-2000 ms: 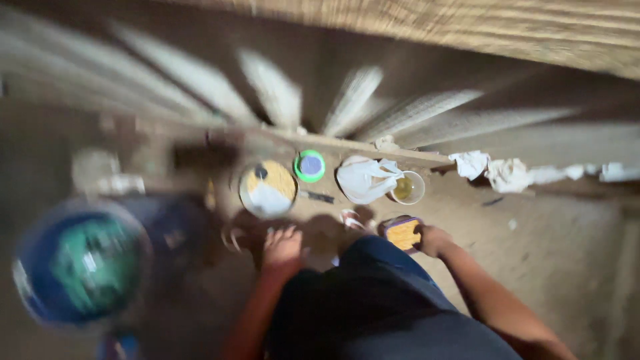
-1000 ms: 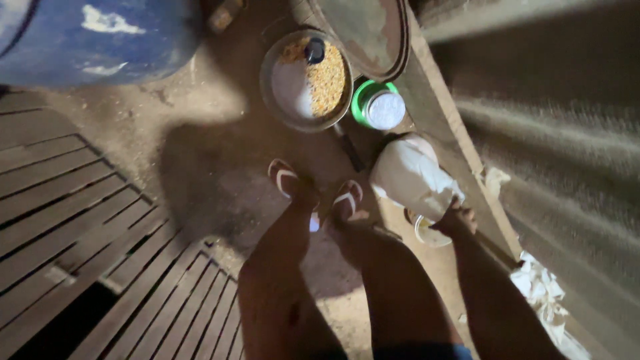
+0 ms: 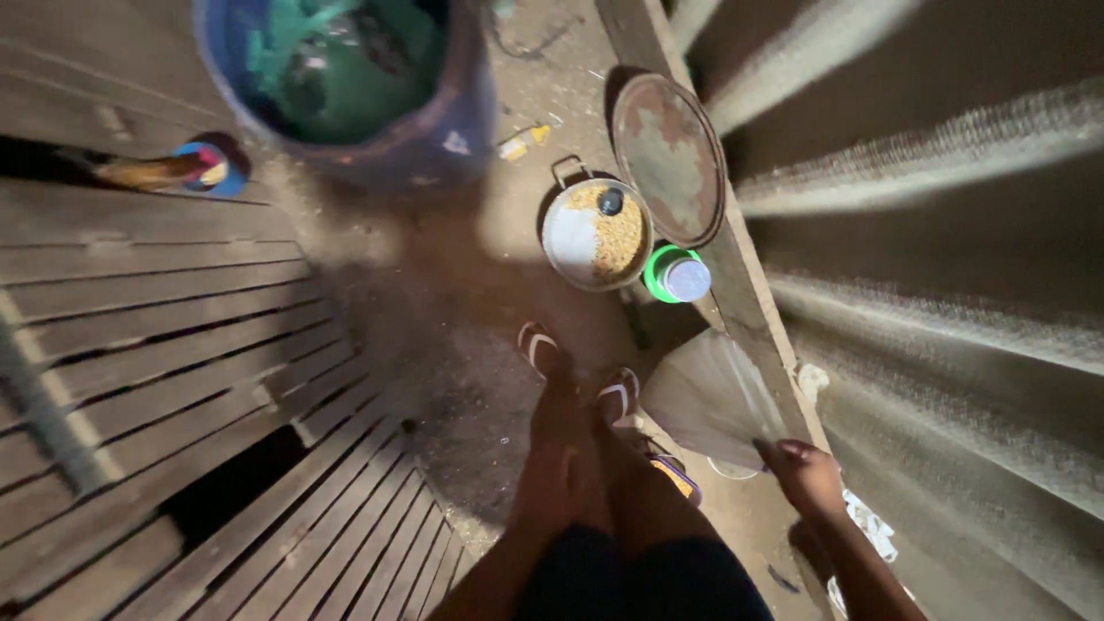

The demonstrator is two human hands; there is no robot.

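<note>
My right hand [image 3: 806, 473] grips the edge of a pale plastic bag [image 3: 711, 392] that stretches toward the plank at the wall. The rim of a white container [image 3: 733, 467] shows partly beneath the bag. Beside my leg lies a purple-rimmed container of yellow-orange contents [image 3: 675, 479], partly hidden. What looks like my left forearm [image 3: 487, 569] runs beside my leg; the left hand cannot be made out clearly. Ahead of my sandalled feet sits a metal pot [image 3: 598, 235] holding yellow grain, white material and a dark round object. A green container with a pale lid [image 3: 681, 276] stands beside it.
A blue barrel [image 3: 470, 129] with green contents stands ahead left. Near it, a rooster [image 3: 151, 172] reaches through slats to a blue dish [image 3: 231, 177]. Wooden slats [image 3: 172, 328] line the left. A rusty round lid [image 3: 668, 159] leans on a wooden plank [image 3: 768, 319] along the sheet wall.
My right hand was at the purple-rimmed container two seconds ago, then at the white bag one second ago; now it holds the bag spread out. The view has turned strongly.
</note>
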